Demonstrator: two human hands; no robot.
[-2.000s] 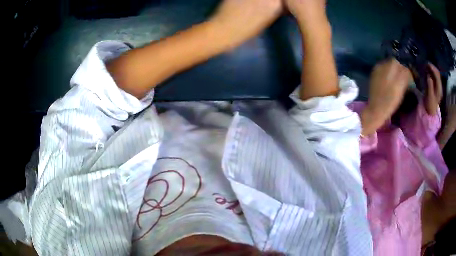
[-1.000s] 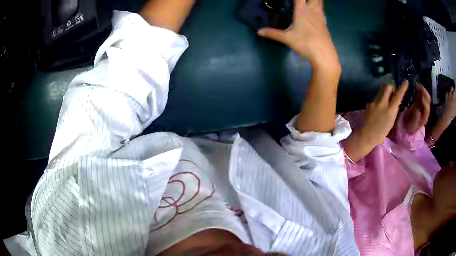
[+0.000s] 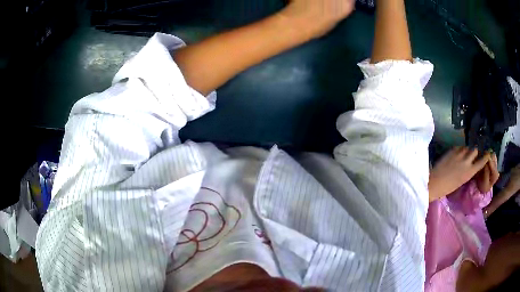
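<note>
My left hand (image 3: 322, 12) is blurred at the top edge, right of centre, and partly cut off. Its fingers point right; whether they hold anything cannot be told. My right hand is beyond the top edge; only its forearm and rolled striped sleeve show. A sliver of a black piece (image 3: 365, 3) with small white marks shows at the top edge between my left hand and right forearm. Black stacked trays (image 3: 126, 18) lie at the top left on the dark green bench (image 3: 265, 100).
A coworker's hands (image 3: 464, 165) and pink sleeve are at the right, below a jumbled black pile of inserts (image 3: 484, 108). The bench's near edge runs along my coat. A crumpled white and blue plastic bag (image 3: 43, 188) is low at the left.
My left hand has come into view from beyond the top edge and moved right. My right hand, earlier spread beside a black piece with a gold glint, has gone out past the top edge.
</note>
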